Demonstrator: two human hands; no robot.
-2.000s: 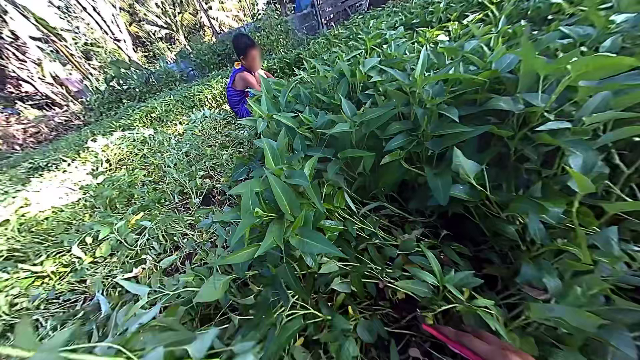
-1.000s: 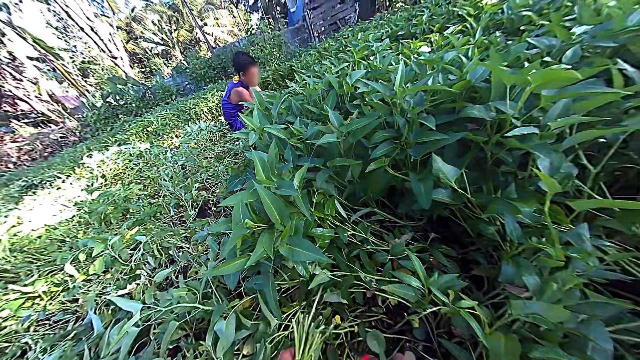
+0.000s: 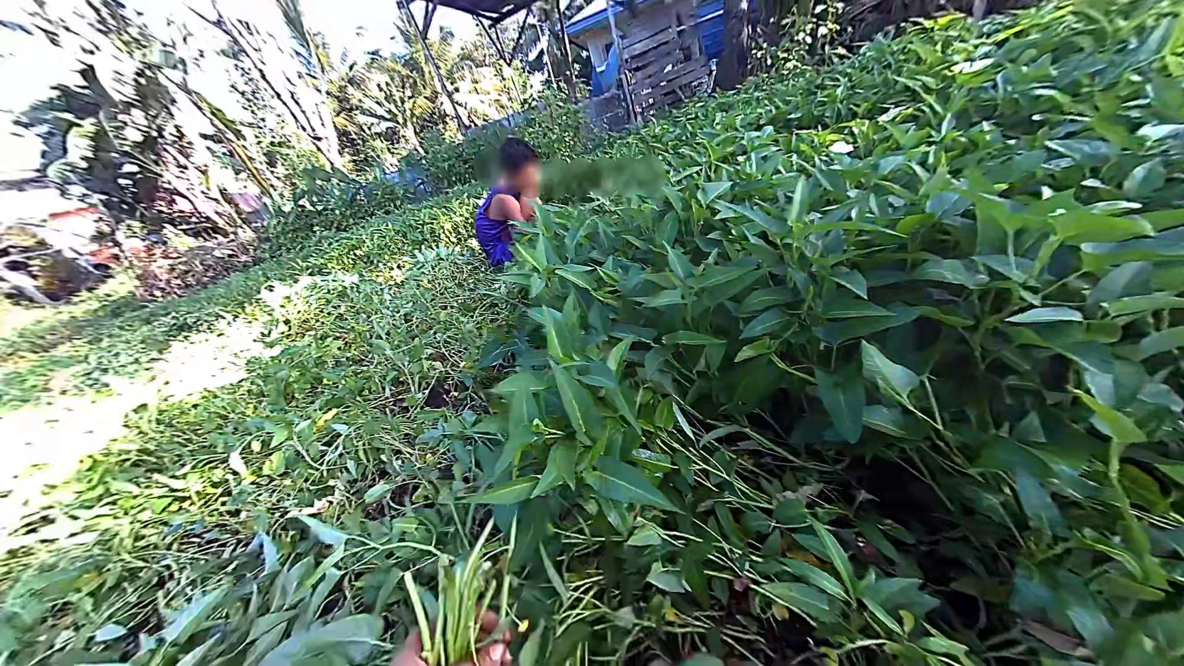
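At the bottom edge of the head view, my left hand [image 3: 492, 650] is closed around a bundle of pale green cut stems [image 3: 453, 606]. The stem ends point upward, while the lower part of the bundle and most of the hand lie below the frame. Leafy green plants with long, pointed leaves [image 3: 578, 407], which look like water spinach, stand just beyond and to the right of the hand. Broad leaves [image 3: 328, 638] lie close on its left. My right hand cannot be made out.
A person in a purple sleeveless top [image 3: 493, 227] is low among the plants farther ahead. Low, trampled-looking growth [image 3: 370, 398] covers the left side, and dense taller foliage [image 3: 925, 277] fills the right. Behind are trees, a wooden slatted structure [image 3: 661, 60] and a blue-trimmed building.
My right hand, with a pinkish-red handled tool low on the right two seconds ago, has left view. The stem bundle and my left hand have come into view at the bottom. The view has tilted up somewhat.
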